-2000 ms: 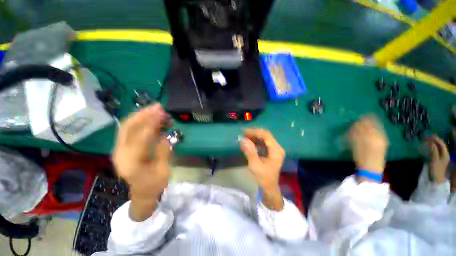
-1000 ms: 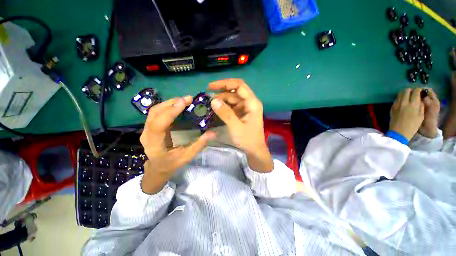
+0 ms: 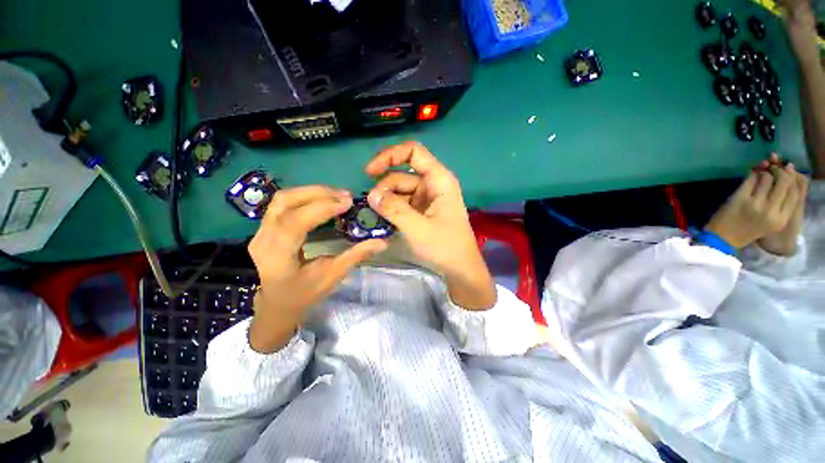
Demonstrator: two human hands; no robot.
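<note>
A black module housing (image 3: 366, 220) with a pale round centre is held between both hands, in front of the press and over the bench's near edge. My left hand (image 3: 303, 244) grips its left and lower edge with fingers and thumb. My right hand (image 3: 421, 203) has its thumb and fingertips at the housing's upper right edge. Whether a tiny part is between the right fingertips cannot be told. The black press base (image 3: 362, 113) has red-lit switches on its front. Another module (image 3: 251, 193) lies on the mat just left of my left hand.
Several modules (image 3: 142, 99) lie left of the press beside a black cable. A blue parts bin (image 3: 534, 36), a single module (image 3: 584, 67) and tiny pale bits are right of it. A white box unit (image 3: 41, 163) stands left. A pocket tray (image 3: 194, 339) is below the bench. A neighbour's hands (image 3: 764, 208) are at right.
Since two seconds ago, my hands have come together around a module, and the view has tipped down. In the last second the held module has turned and lowered slightly between my hands.
</note>
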